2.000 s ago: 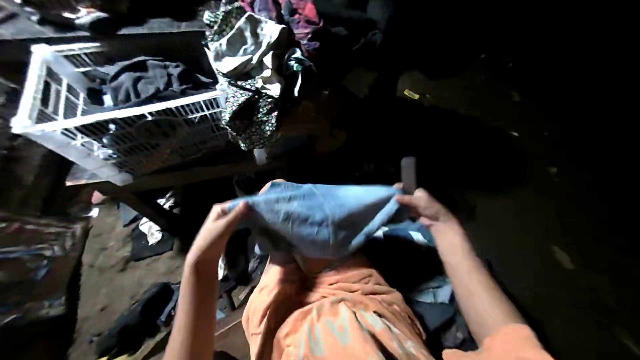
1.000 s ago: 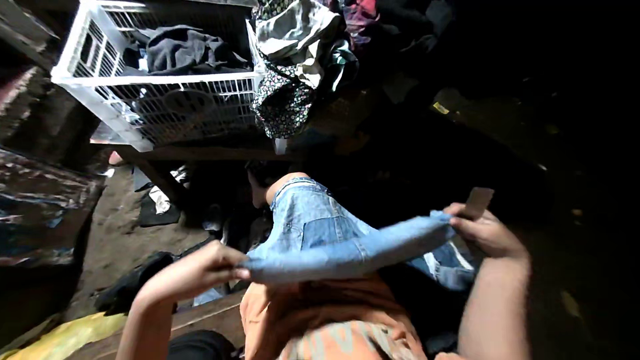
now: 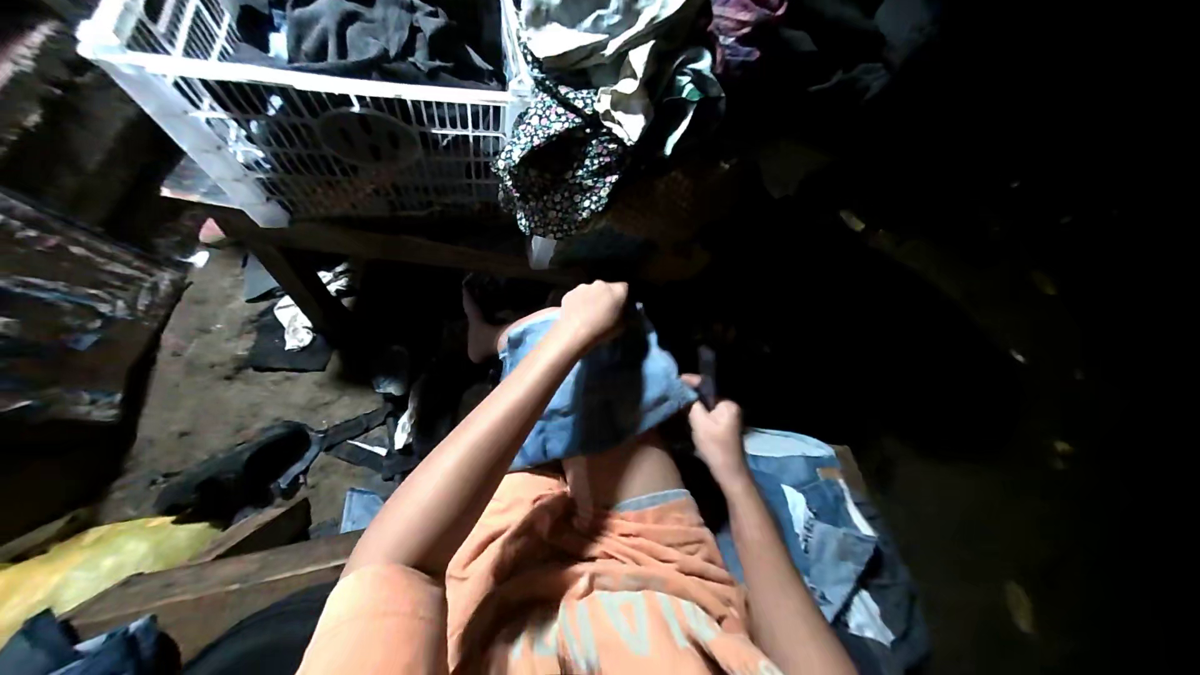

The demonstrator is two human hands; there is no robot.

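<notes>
A piece of light blue denim [image 3: 600, 403] lies over my knee and hangs between my hands. My left hand [image 3: 595, 311] is closed on its upper edge, its fingers turned down and partly hidden. Lower and to the right, my right hand [image 3: 717, 431] grips the denim's right corner. A dark, narrow flat object [image 3: 707, 375] sticks up from the right hand; its kind cannot be told. More blue denim pieces [image 3: 816, 516] lie in a pile beside my right forearm.
A white plastic crate [image 3: 375, 141] holding dark cloth stands on a wooden bench [image 3: 394, 246] ahead. A floral cloth [image 3: 562, 169] hangs at its right corner. Dark straps and a black shoe-like item [image 3: 253, 469] lie on the dirt floor, near a yellow sack [image 3: 103, 562] and a wooden plank [image 3: 216, 586].
My left hand has moved forward and to the right, nearer the right hand. The denim, stretched taut between both hands a second ago, now hangs bunched over my knee.
</notes>
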